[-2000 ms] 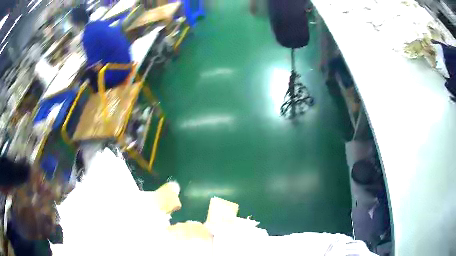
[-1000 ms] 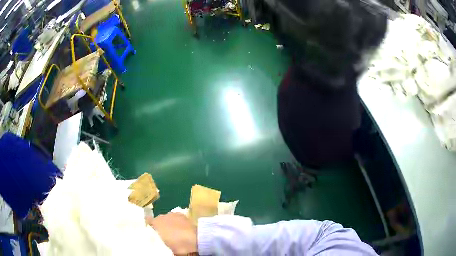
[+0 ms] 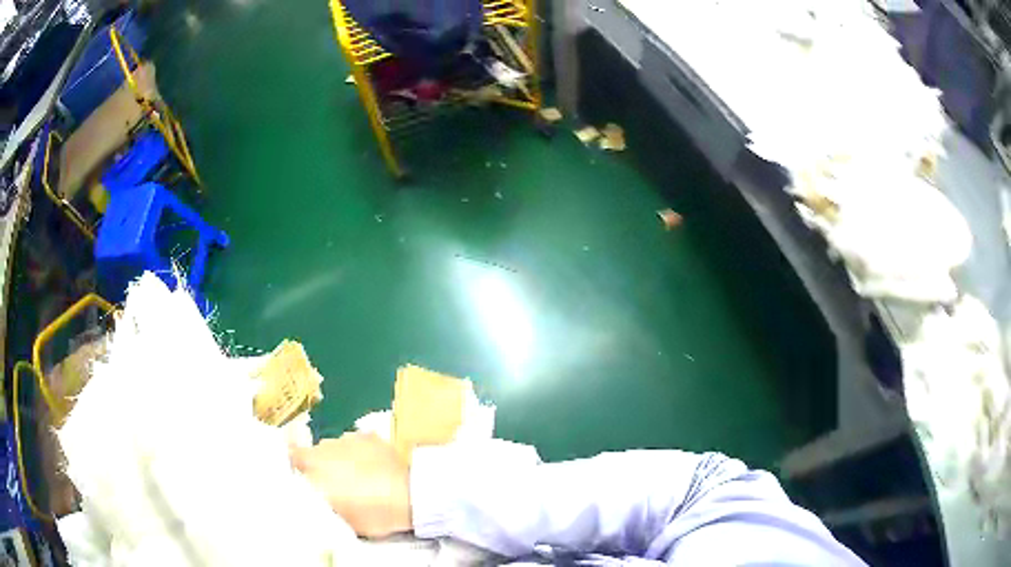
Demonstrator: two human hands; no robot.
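A large cream-white cut-piece bundle (image 3: 183,443) with frayed edges fills the lower left, held against the body. My right hand (image 3: 355,484), bare below a pale lilac sleeve, comes in from the lower right and rests on the bundle's right side; its fingertips are hidden by the cloth. One tan bundle ticket (image 3: 286,383) sticks out of the cloth left of the hand. Another tan ticket (image 3: 428,405) stands just above the wrist, with white cloth edges beside it. My left hand is not in the picture; the bundle covers the lower left.
A yellow trolley (image 3: 387,131) with dark cloth stands ahead. Blue stools (image 3: 142,227) and yellow-railed trolleys are at the left. At the right a long table (image 3: 981,183) carries heaped cream-white cloth (image 3: 876,199). Tan scraps (image 3: 612,137) lie on the green floor (image 3: 577,288).
The view has advanced along the aisle. The person and dark chair at the right have left view; the yellow trolley and blue stool appear nearer. The right arm, unseen at first, still holds the bundle.
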